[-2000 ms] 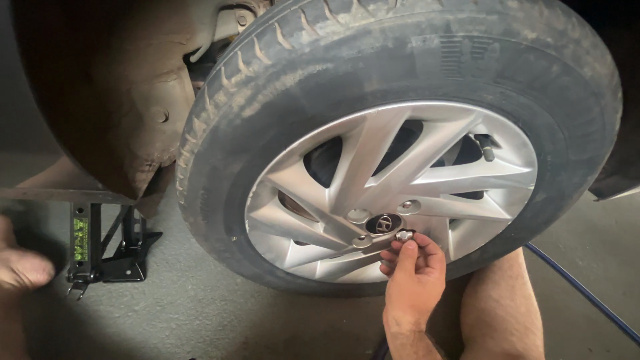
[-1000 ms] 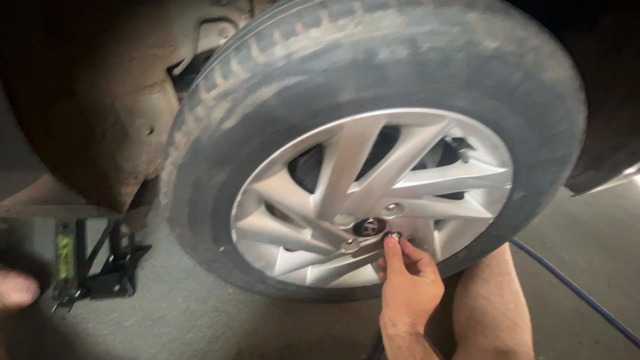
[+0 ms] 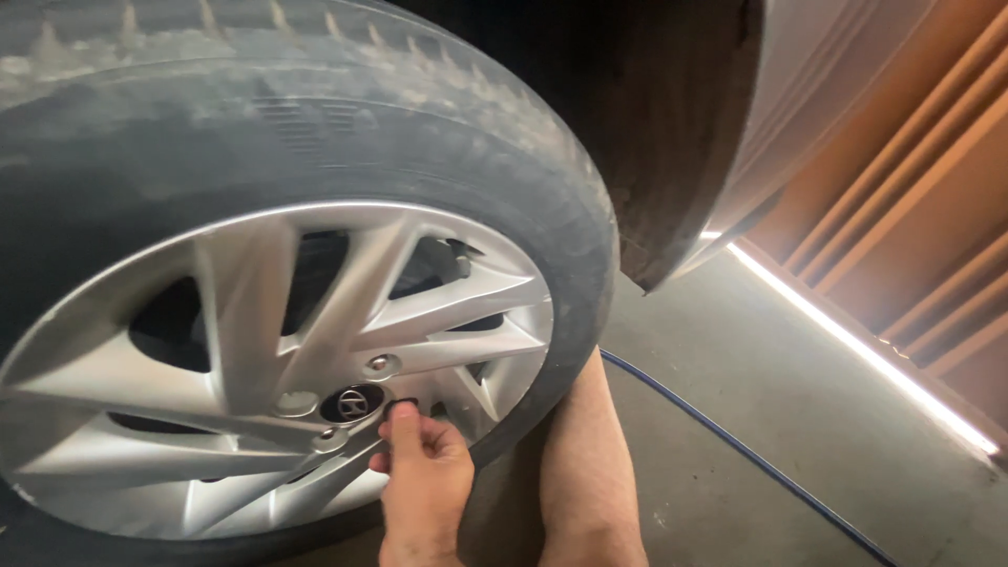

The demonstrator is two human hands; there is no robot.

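Note:
My right hand (image 3: 425, 472) is at the silver alloy wheel (image 3: 244, 315), just right of its dark centre cap (image 3: 352, 404). Thumb and fingers are pinched together at a dark lug recess (image 3: 402, 403), around a wheel nut that the thumb mostly hides. Metal fasteners show in the lug recess above (image 3: 379, 364) and the one at lower left (image 3: 329, 438). A dusty black tyre (image 3: 378, 134) surrounds the wheel. My left hand is out of view.
A bare leg (image 3: 591, 472) stands right of my hand, partly behind the tyre. A blue hose (image 3: 732, 453) runs over the grey floor. The car's body edge (image 3: 748, 150) hangs at upper right, before a ribbed orange-brown wall or door (image 3: 906, 181) with bright light along its bottom.
The view has swung right and come closer, so the black jack at the left is no longer seen. My right hand stays at the same lug recess; its silvery nut showed at the fingertips earlier.

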